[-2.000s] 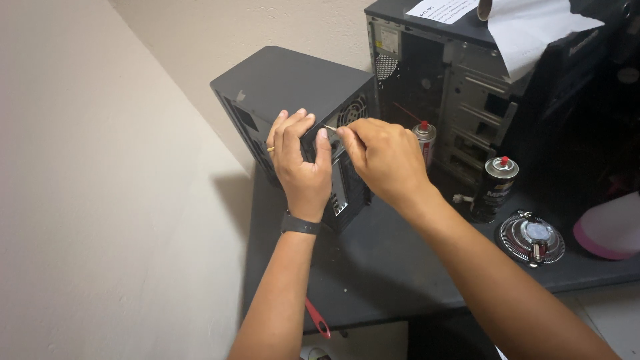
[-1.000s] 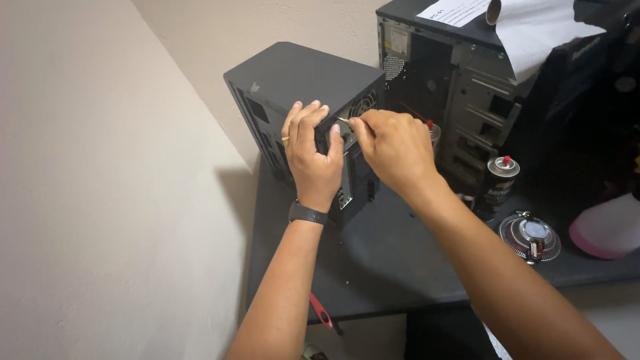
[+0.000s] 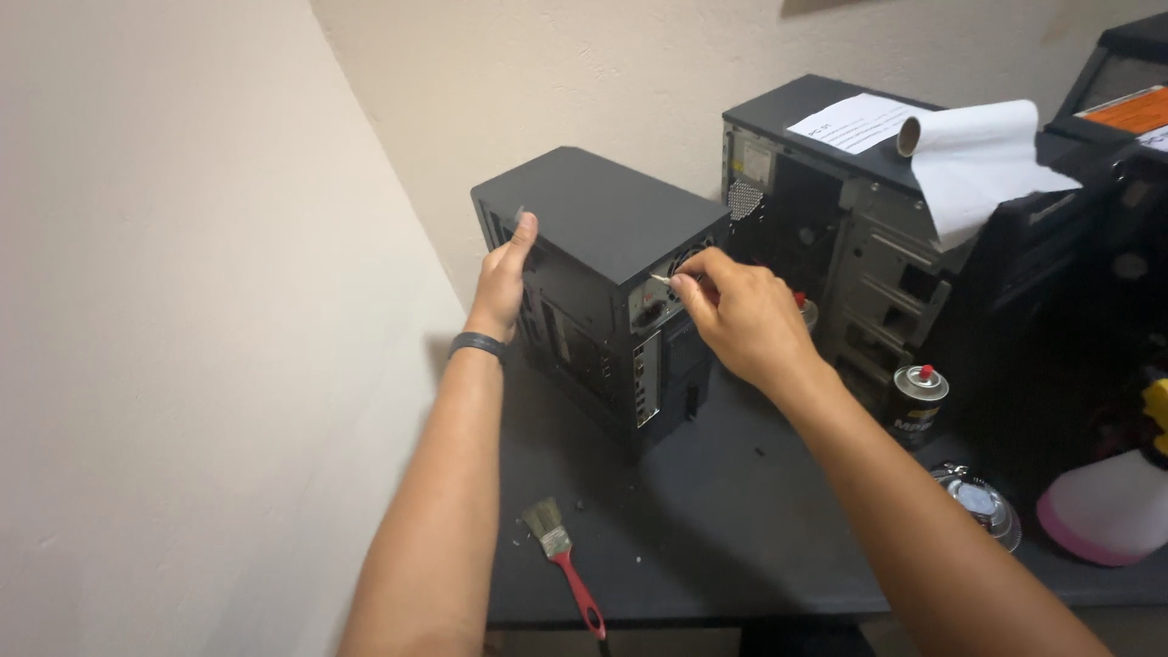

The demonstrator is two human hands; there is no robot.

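A black desktop computer case (image 3: 602, 214) stands upright on the dark table, its rear panel with fan grille, power supply socket and port plate turned to the right. My left hand (image 3: 504, 278) lies against the case's left side, thumb up near the top edge, steadying nothing else that shows. Between the thumb and fingers of my right hand (image 3: 744, 315) is a small, thin, pale stick-like thing (image 3: 661, 278), its tip at the upper rear panel beside the fan grille. What exactly it is cannot be told.
A paintbrush with a red handle (image 3: 579, 589) lies near the front edge. To the right are a spray can (image 3: 917, 406), a round CPU cooler (image 3: 981, 506), a bottle with pink liquid (image 3: 1104, 511) and an opened computer case (image 3: 899, 274), with a paper roll (image 3: 976, 146) on top. A wall rises at left.
My left hand has moved from the rear corner to the left side of the case. My right hand stays by the rear panel with the thin thing. The view has shifted.
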